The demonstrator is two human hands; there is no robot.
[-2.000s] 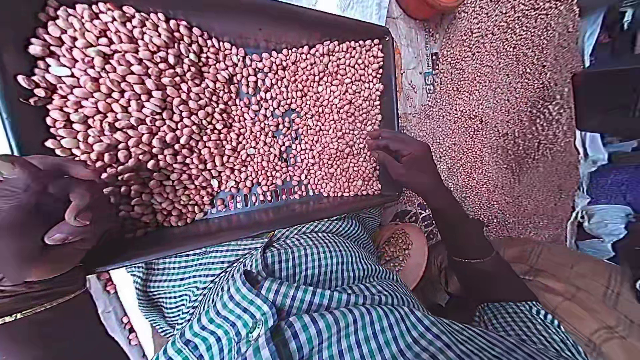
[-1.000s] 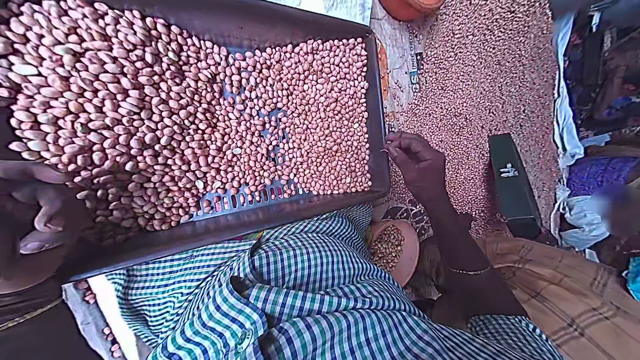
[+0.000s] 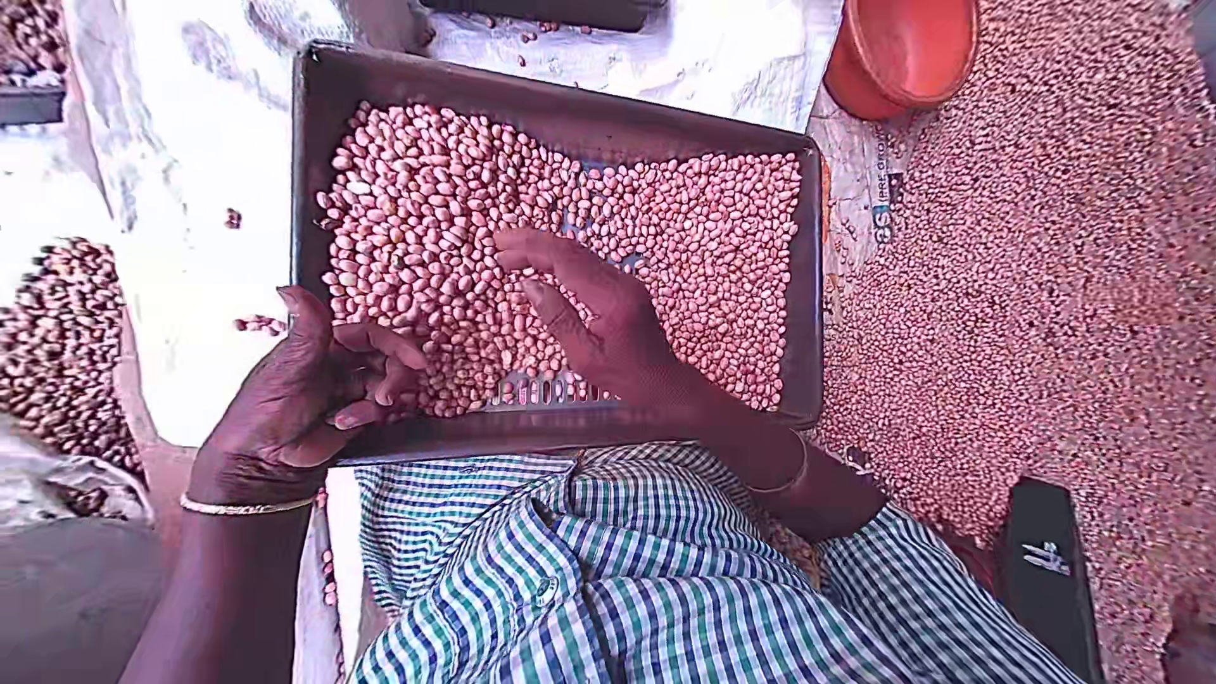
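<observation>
A dark rectangular tray with a slotted base [image 3: 560, 100] lies across my lap, tilt not clear. Reddish peanut kernels [image 3: 446, 218] cover most of it, larger-looking ones at the left and smaller ones at the right. My left hand [image 3: 313, 389] is at the tray's near left corner, thumb over the left rim and fingers curled inside above the kernels; it grips the tray there. Over the middle of the kernels, my right hand [image 3: 598, 313] is spread with its palm down. Nothing is seen in its fingers, though their undersides are hidden.
A large spread of kernels [image 3: 959, 313] covers the right side. At the top right stands an orange-red bowl [image 3: 912, 57], and a dark box [image 3: 1045, 570] is at the lower right. White sheeting [image 3: 190, 237] and another kernel pile [image 3: 62, 351] are at the left.
My right hand has moved left from beside the tray's right rim to above the kernels in its middle. The view has shifted, showing more of the left side.
</observation>
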